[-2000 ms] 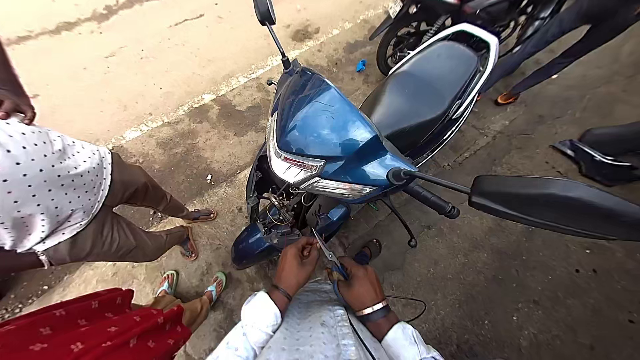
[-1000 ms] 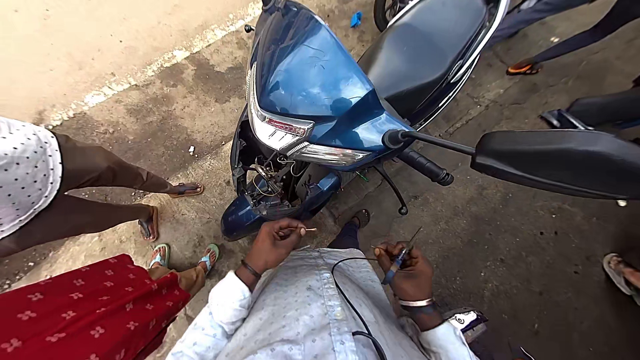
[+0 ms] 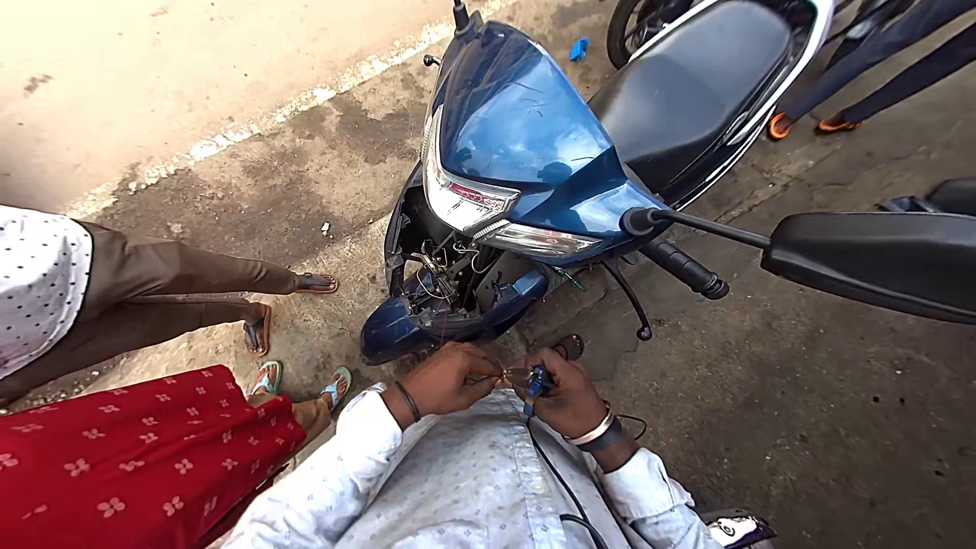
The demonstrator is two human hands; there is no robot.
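In front of my shirt, my left hand (image 3: 450,377) pinches a thin wire (image 3: 482,377), whose coppery part shows between the hands. My right hand (image 3: 568,393) grips a small blue-handled tool (image 3: 539,381); its metal end meets or nearly meets the wire, and its exact kind cannot be told. Just beyond both hands is the front of a blue scooter (image 3: 526,114). Below its headlamp (image 3: 465,198) the front is open, with loose wiring (image 3: 435,278) exposed. A thin reddish wire runs from there down toward my left hand. A black cable (image 3: 560,476) hangs over my shirt.
A scooter mirror (image 3: 877,263) reaches in from the right, above a handlebar grip (image 3: 682,267) and brake lever (image 3: 629,301). People stand close at left, one in a red patterned garment (image 3: 145,457). Another person's legs (image 3: 877,72) are beyond the seat (image 3: 694,84).
One second ago my hands were well apart; now they have come together at the wire. Two seconds ago they were also close together, nearer the scooter's open front.
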